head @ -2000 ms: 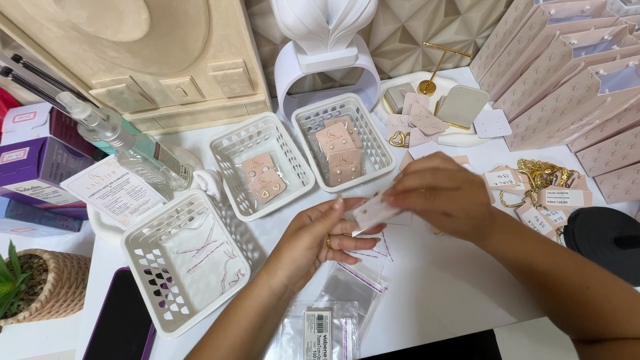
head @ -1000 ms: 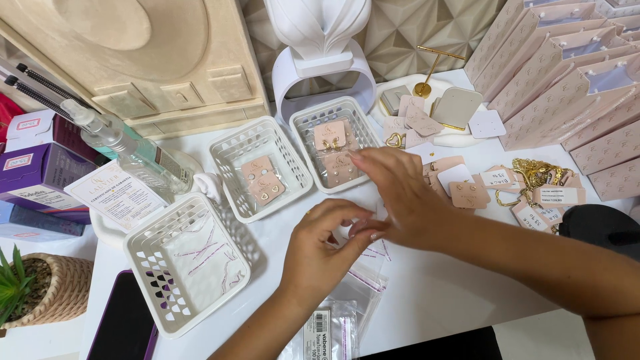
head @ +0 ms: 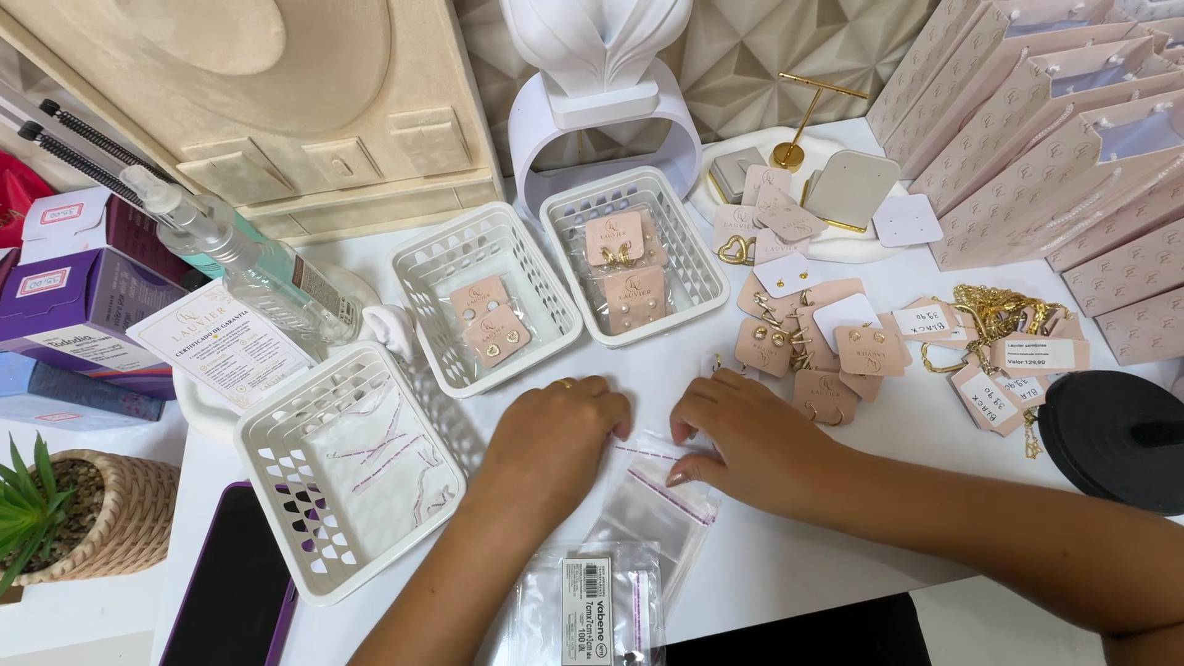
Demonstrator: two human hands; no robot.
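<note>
Low over the white table, my left hand (head: 555,444) has its fingers curled at the left edge of a small clear plastic bag (head: 647,447) with a purple-dashed strip. My right hand (head: 740,444) touches the bag's right side with thumb and fingers apart. Whether the left fingers pinch the bag is hidden. More clear bags (head: 671,518) lie just below, beside a labelled bag pack (head: 587,601). Bagged earring cards lie in the middle white basket (head: 490,324) and the right white basket (head: 638,287). Loose earring cards (head: 814,342) lie beyond my right hand.
A left white basket (head: 361,472) holds purple-dashed strips. Around stand a phone (head: 227,583), potted plant (head: 102,518), spray bottle (head: 268,268), jewellery boxes and stands, and pink paper bags (head: 1045,139). Gold chains with tags (head: 1008,324) lie near a black round object (head: 1110,439).
Two seconds ago my hands held an earring card; now none shows in them. A bagged card with gold earrings is in the right basket. Both hands have come down onto the clear bag.
</note>
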